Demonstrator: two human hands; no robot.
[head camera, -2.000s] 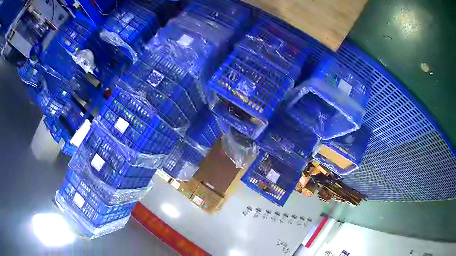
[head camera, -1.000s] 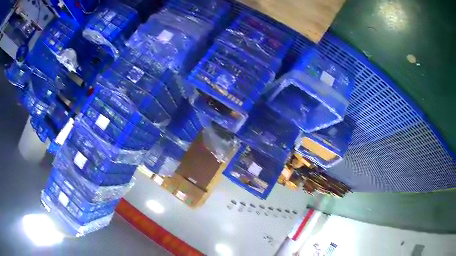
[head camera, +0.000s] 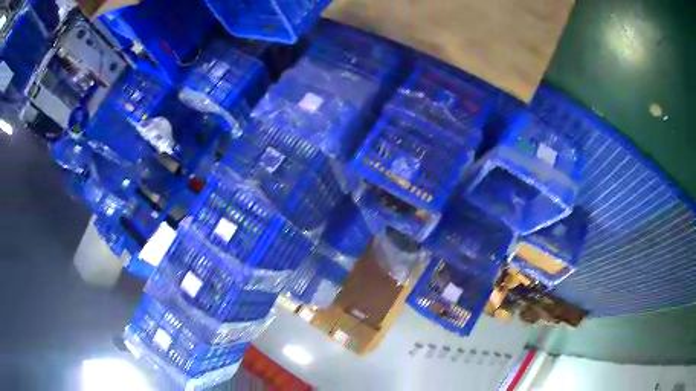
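Neither of my hands is in view. Blue plastic crates stand in stacks through the middle and left, partly wrapped in clear film, several with white labels. An open blue crate shows at the right of the stacks. Another blue crate is cut off by the top edge. A brown cardboard box shows below the middle stacks. The view is tilted and slightly blurred.
A tan board lies at the top, beside the green floor. A blue perforated panel curves along the right. Brown loose pieces lie near it. White-framed equipment is at the upper left.
The view has shifted, so the stacks sit lower and further right. More of the tan board and a blue crate at the top edge now show.
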